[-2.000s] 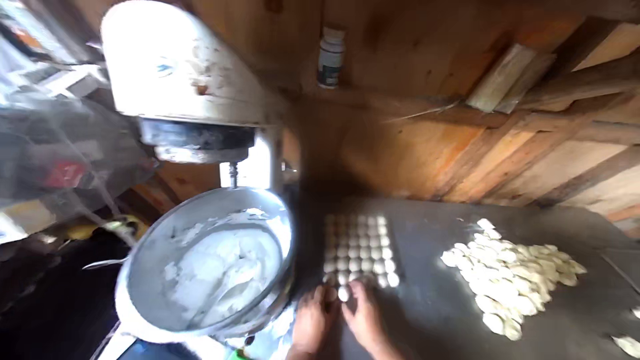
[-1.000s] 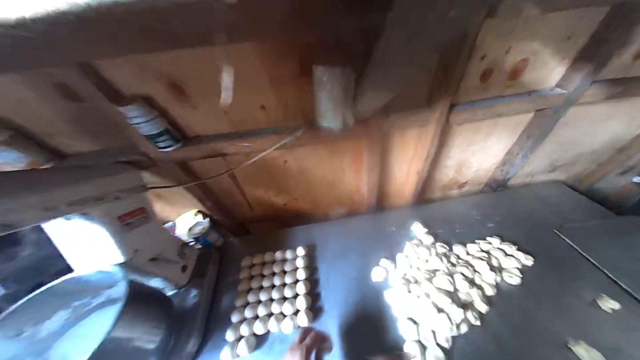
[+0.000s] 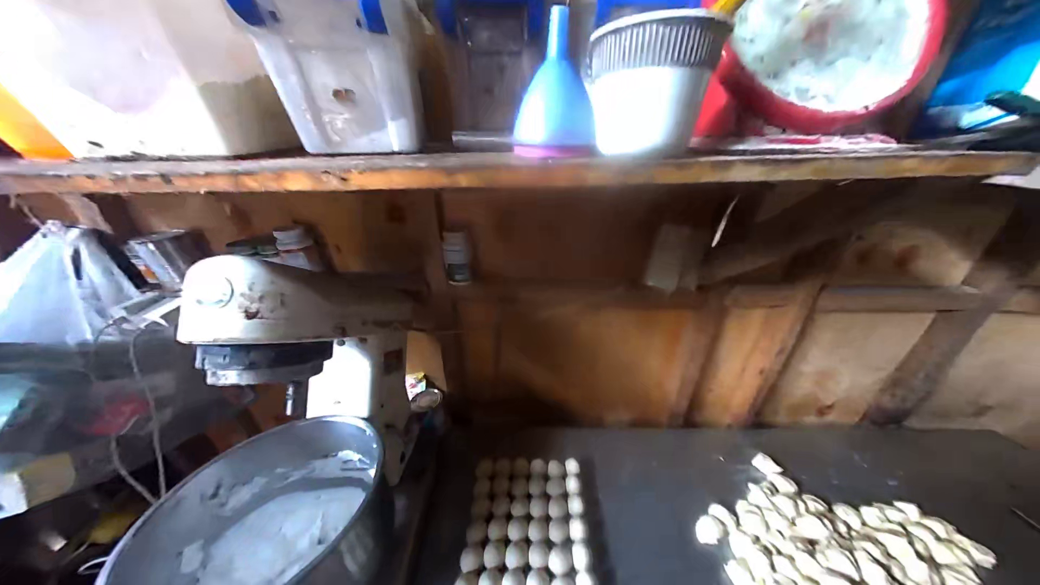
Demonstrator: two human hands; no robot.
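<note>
Neither of my hands shows in the view now. Rows of small round dough balls [image 3: 537,530] lie close together on the dark table [image 3: 642,496], running out of the bottom edge. To their right is a loose heap of flat, pale dough pieces [image 3: 845,540]. At the lower left stands a metal mixing bowl [image 3: 370,487] with a white, floury mass [image 3: 284,528] inside. A worn white stand mixer [image 3: 268,305] rises behind the bowl, its head above it with no tool attached.
A wooden shelf [image 3: 520,172] crosses above, holding clear plastic containers [image 3: 341,89], a blue funnel [image 3: 557,101], a white bucket [image 3: 650,97] and a red-rimmed basin [image 3: 821,122]. A small bottle [image 3: 457,257] is at the plank wall. Plastic bags [image 3: 61,284] and cables hang at left.
Both hands were at the near end of the dough balls two seconds ago; one showed there a second ago, and now neither is visible. The view has tilted up to the shelf.
</note>
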